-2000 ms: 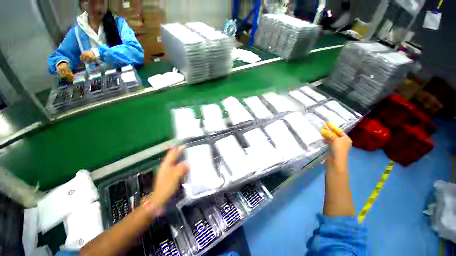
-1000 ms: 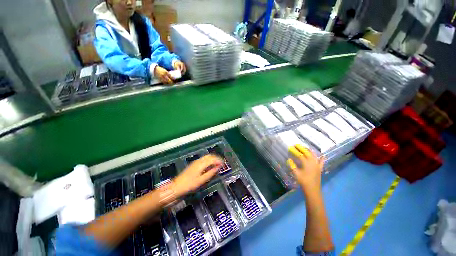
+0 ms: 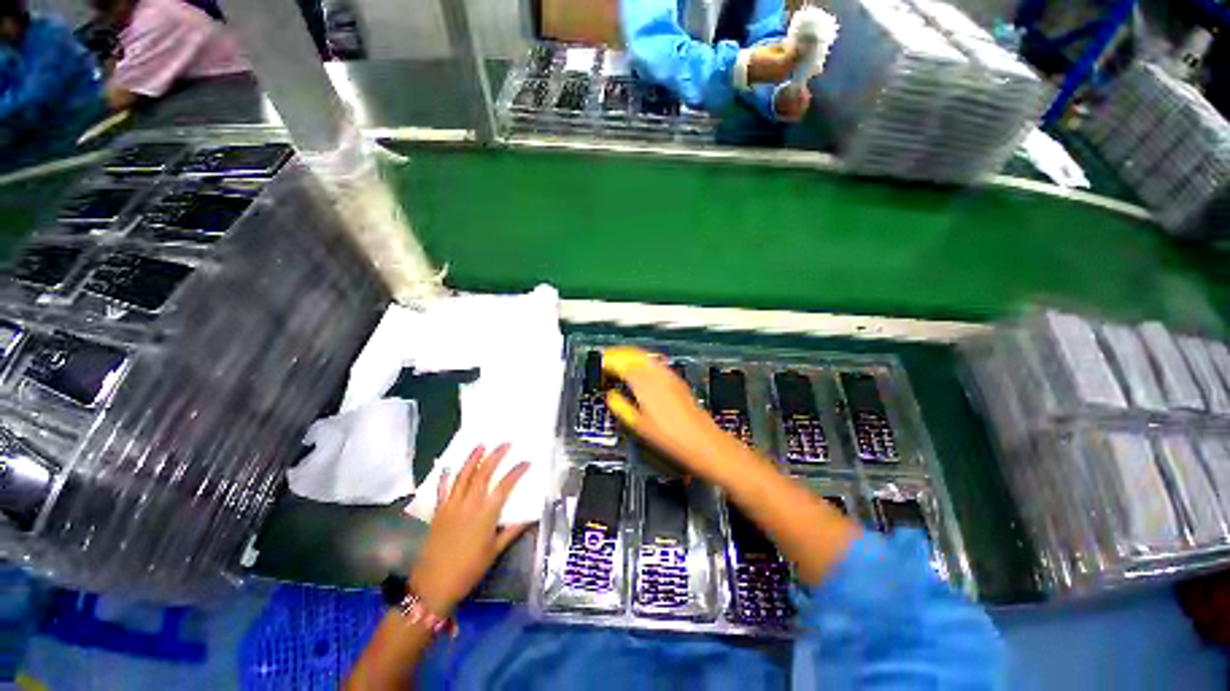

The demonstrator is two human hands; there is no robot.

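Observation:
A clear blister tray [image 3: 931,510] with dark keypad phones in two rows lies in front of me. My right hand [image 3: 650,405], with yellow finger cots, is at the tray's top left pocket, its fingertips over a keypad phone [image 3: 595,421]; I cannot tell if it grips the phone. My left hand [image 3: 472,529] lies with spread fingers on the white protective sleeves [image 3: 519,365] left of the tray; whether it grips a sleeve cannot be told. A crumpled white sleeve [image 3: 358,452] lies further left.
A tall stack of trays with unbagged phones [image 3: 256,338] stands at left, a wrapped pole [image 3: 364,203] beside it. A stack of trays with bagged phones [image 3: 1133,446] is at right. Beyond the green conveyor [image 3: 701,223], a person in blue [image 3: 675,54] holds something white.
The view has swung left. The tray of bagged phones went onto the right stack and was let go. My left hand moved from the phones to the sleeves; my right hand moved to the phone tray.

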